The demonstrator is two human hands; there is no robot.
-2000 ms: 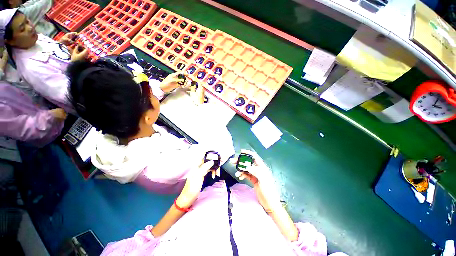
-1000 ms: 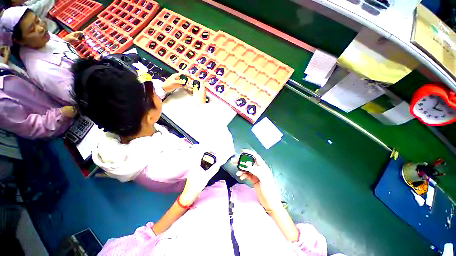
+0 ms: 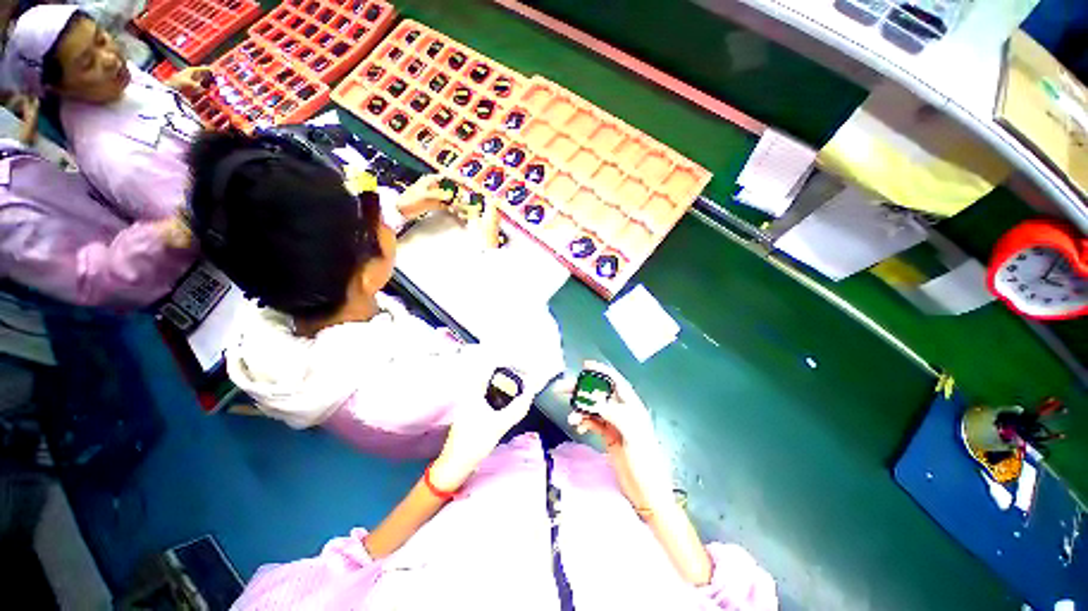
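My left hand (image 3: 480, 412) holds a small dark-rimmed smartwatch unit (image 3: 504, 387), its face towards me, pale with a dark part. My right hand (image 3: 618, 427) holds a second smartwatch unit (image 3: 592, 390) with a green and white face. The two units are side by side above my lap, apart from each other. My fingers are overexposed, so their exact grip is hard to see. A red band is on my left wrist.
An orange-red compartment tray (image 3: 620, 179) with dark watches lies beyond a white paper slip (image 3: 643, 322). A person (image 3: 346, 346) sits close at left, handling small pieces over a pale mat (image 3: 477, 287). At right are a red alarm clock (image 3: 1040, 270), blue mat (image 3: 943, 460) and pen pot (image 3: 988, 439).
The view has shifted slightly, moving the bench items a little right and down. The unit in my left hand has tilted, its face changing in look. Both hands still hold their units.
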